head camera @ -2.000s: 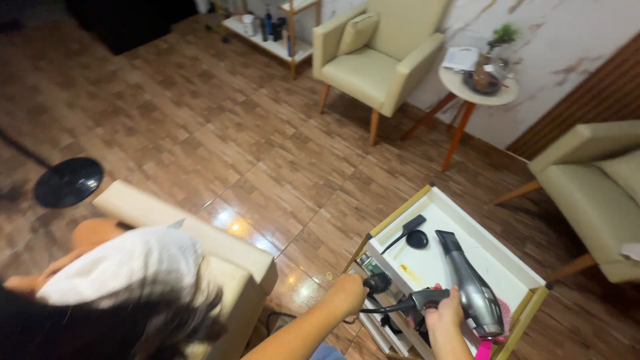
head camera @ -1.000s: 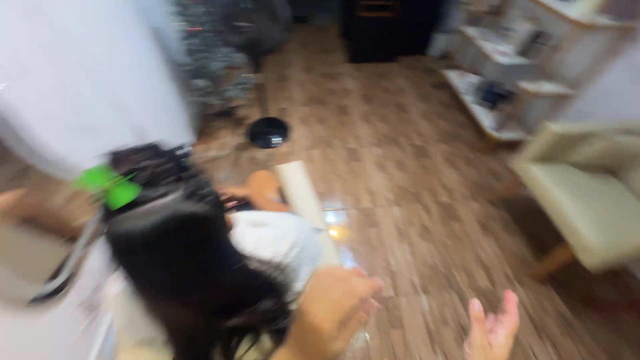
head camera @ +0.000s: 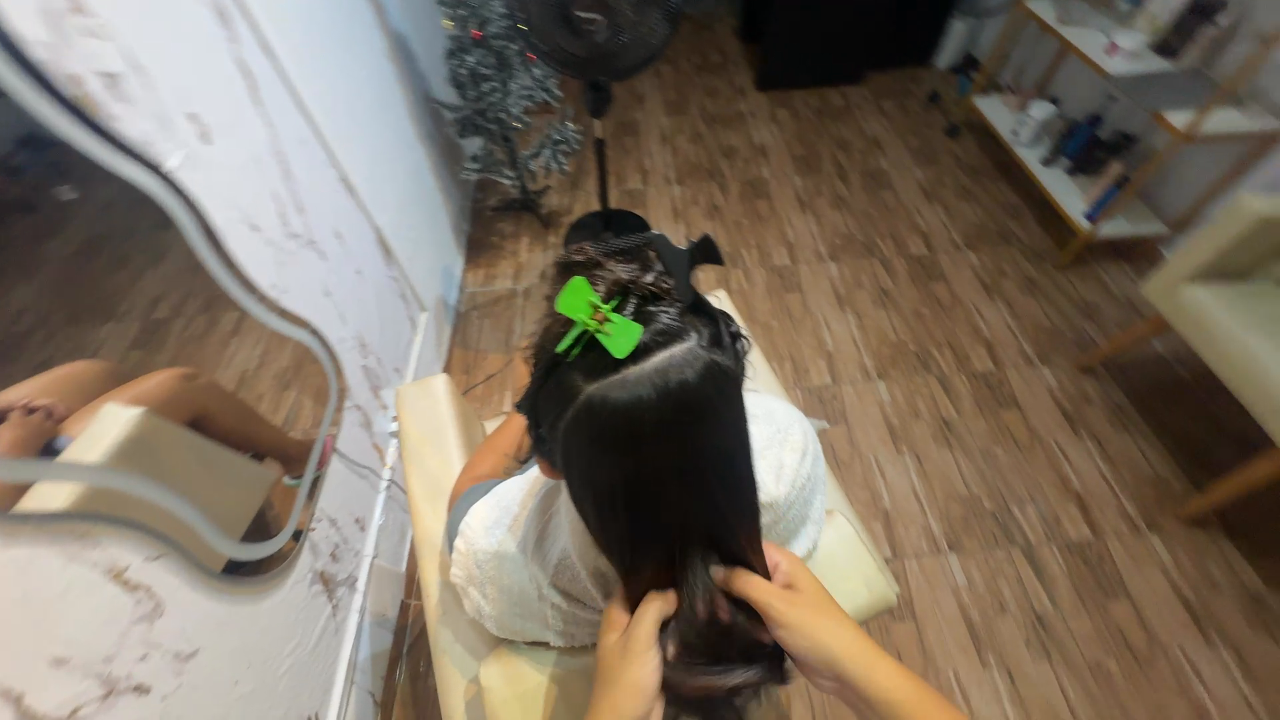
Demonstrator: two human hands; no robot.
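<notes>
Long, dark, straight hair (head camera: 665, 460) hangs down the back of a seated person. My left hand (head camera: 632, 650) grips its lower length from the left, and my right hand (head camera: 795, 615) grips it from the right, thumbs on top. Below the hands the ends bunch together. A green butterfly hair clip (head camera: 598, 318) holds the upper left section above a diagonal parting. A black hair clip (head camera: 686, 262) sits at the top of the head. A white towel (head camera: 530, 570) lies around the person's shoulders.
The person sits in a cream armchair (head camera: 440, 450). At the left is a wavy-edged mirror (head camera: 325, 385) on a marbled wall. A black pedestal fan (head camera: 600, 150) and a tinsel tree (head camera: 505, 100) stand beyond. Toward the right are a shelf unit (head camera: 1040, 165) with bottles and another cream armchair (head camera: 1235, 310).
The view has swung left from the white trolley to the seated person. The grey hair dryer, near my right hand two seconds ago, is out of view. Both hands have closed on the hair.
</notes>
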